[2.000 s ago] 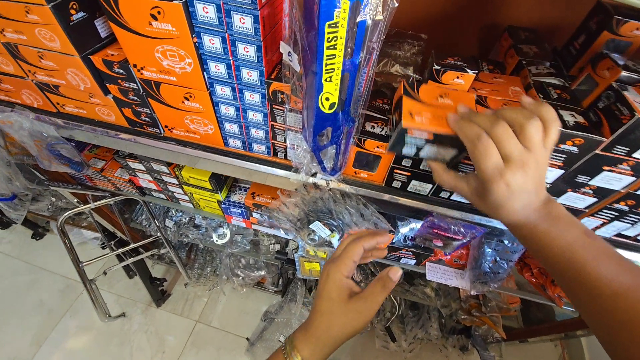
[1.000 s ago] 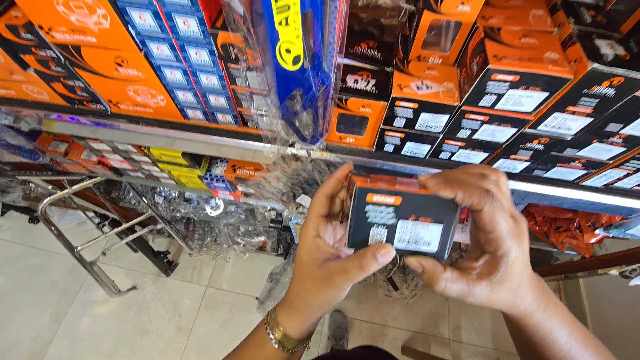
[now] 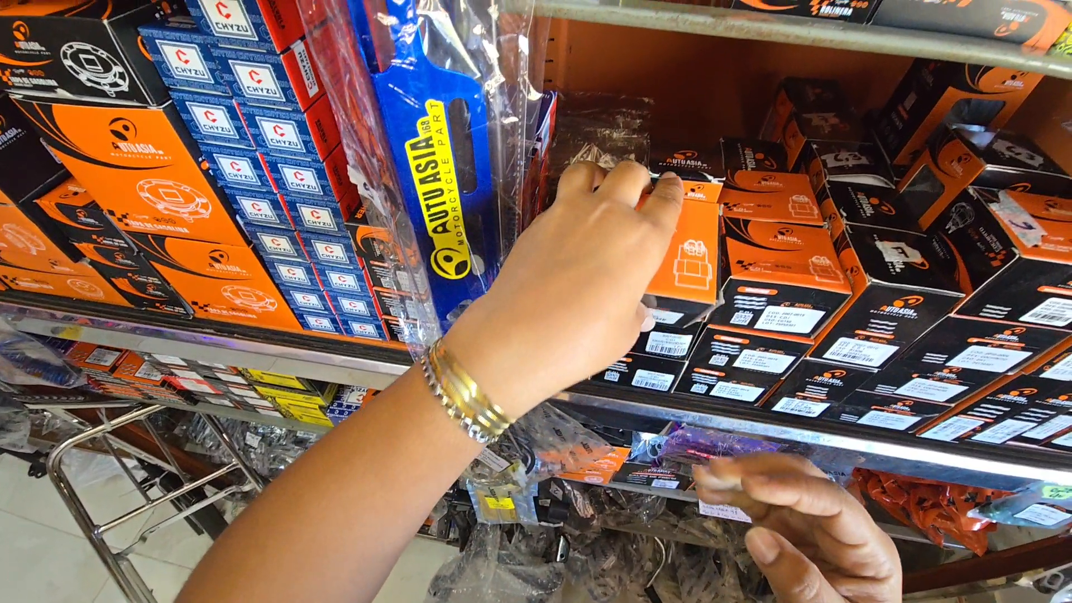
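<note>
My left hand (image 3: pixel 586 276), with a gold and silver bracelet at the wrist, reaches over the upper shelf. Its fingers rest over an orange and black parts box (image 3: pixel 688 251) at the left end of the box stacks; my palm hides part of it, so a firm grip cannot be made out. Below the shelf edge, my right hand (image 3: pixel 804 519) is raised with fingers loosely curved, holding nothing. Just left of my left hand hangs a blue motorcycle part in clear plastic wrap (image 3: pixel 461 167). More orange and black boxes (image 3: pixel 783 272) are stacked to the right.
Blue and white boxes (image 3: pixel 280 134) and large orange boxes (image 3: pixel 159 176) fill the shelf's left side. The metal shelf edge (image 3: pixel 779 431) runs across. Beneath are plastic-bagged parts (image 3: pixel 502 553), red-orange packets (image 3: pixel 930 502) and a chrome tubular rack (image 3: pixel 151 502). Another shelf (image 3: pixel 804 29) crosses above.
A second ago both hands held a small black and orange box below the shelf edge. Now my left hand is up at the stacks, and my right hand is off the box.
</note>
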